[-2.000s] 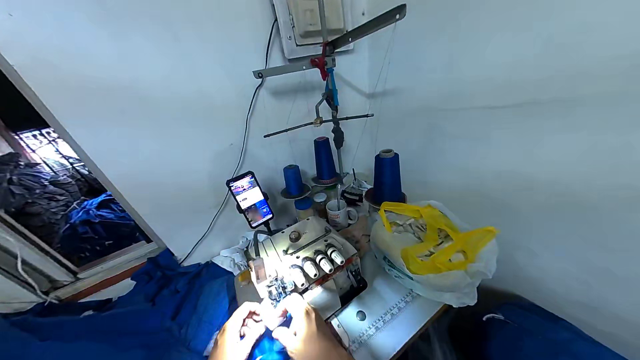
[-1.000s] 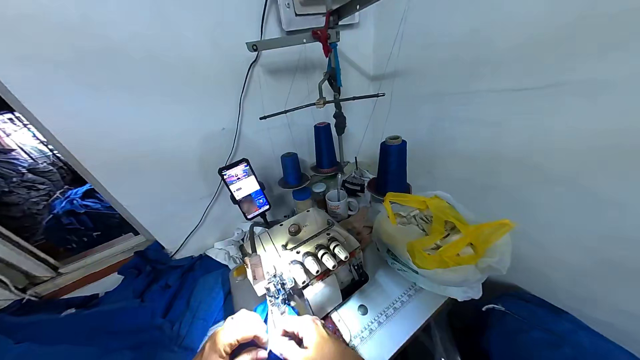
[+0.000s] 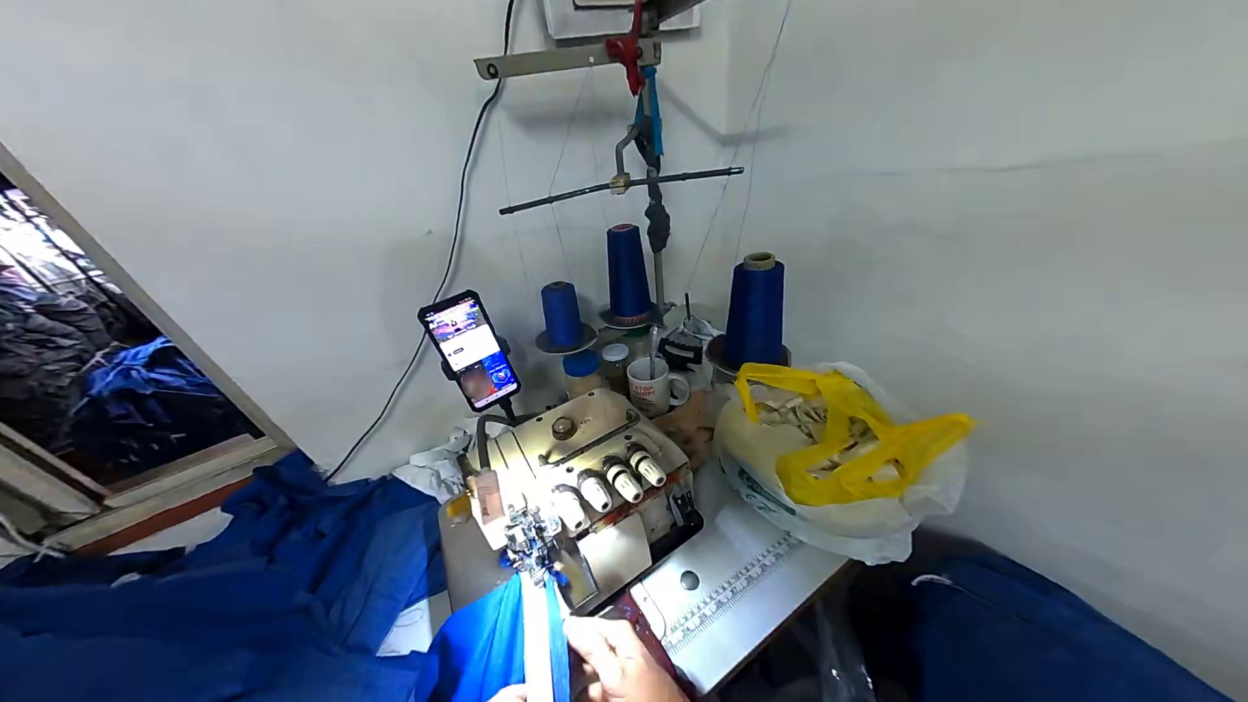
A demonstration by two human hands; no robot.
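Note:
An overlock sewing machine [image 3: 575, 458] stands on the table, its needle and presser foot area lit brightly. Blue fabric [image 3: 483, 639] with a white strip [image 3: 536, 634] along it runs from the presser foot toward me. My right hand [image 3: 619, 658] pinches the blue edge beside the strip, just below the foot. Of my left hand [image 3: 509, 693], only a fingertip shows at the bottom edge, at the strip's left side; the rest is hidden or out of frame. Cones of blue thread [image 3: 755, 310] stand behind the machine, below a metal thread stand [image 3: 655, 210].
A plastic bag with yellow handles [image 3: 848, 458] sits on the table's right. Behind the machine are a mug [image 3: 651, 387], jars and a lit phone [image 3: 470, 349] on a holder. Blue fabric [image 3: 224, 604] is heaped at left; more dark blue cloth [image 3: 1053, 624] lies at lower right.
My left hand has moved down, mostly out of view. A longer stretch of white strip and blue fabric now shows below the presser foot.

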